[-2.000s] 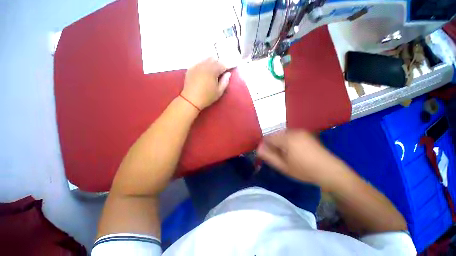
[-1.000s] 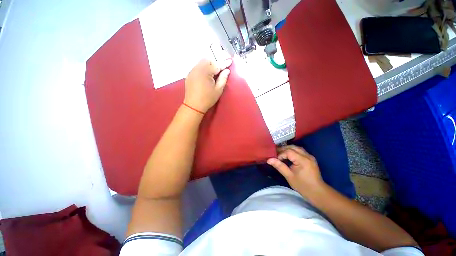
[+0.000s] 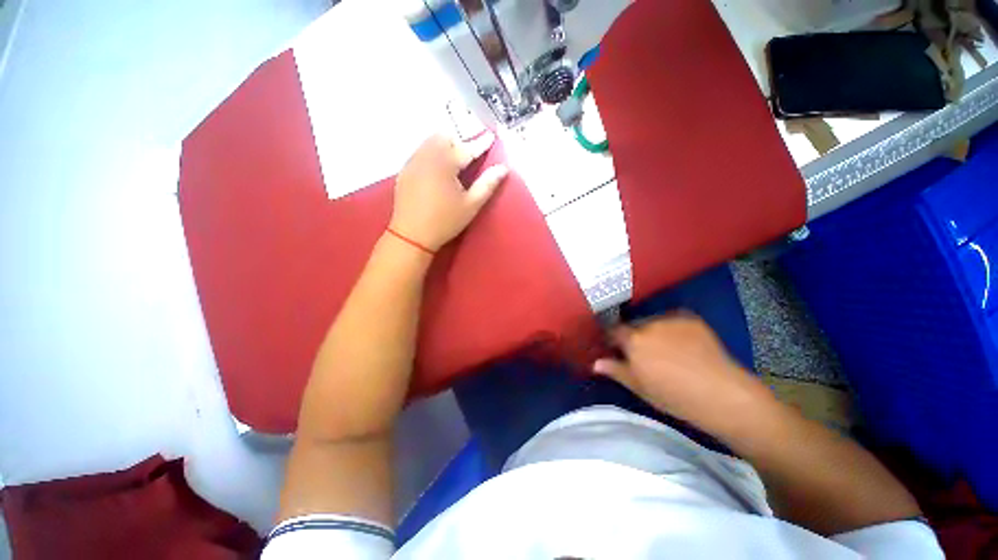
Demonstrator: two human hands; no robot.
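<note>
A large red cut panel (image 3: 257, 241) lies on the table left of the needle, its right edge running from the presser foot (image 3: 510, 109) to the table's front edge. My left hand (image 3: 438, 197) rests on the panel just in front of the presser foot, thumb and fingers apart, pressing it flat. My right hand (image 3: 668, 356), slightly blurred, is at the panel's near right corner above my lap, with its fingertips on the bunched edge. A smaller red piece (image 3: 700, 153) lies right of the needle, beside a green ring (image 3: 591, 129).
A smartphone (image 3: 858, 72) and tan scraps (image 3: 963, 38) lie at the right. A ruler strip (image 3: 903, 142) runs along the front edge. A blue crate (image 3: 897, 263) stands right of my knees. A dark-red bundle (image 3: 115, 514) hangs at lower left.
The view has shifted since the earliest frame. The panel's near right corner, flat before, is now bunched at my right hand. My left hand has stayed near the presser foot.
</note>
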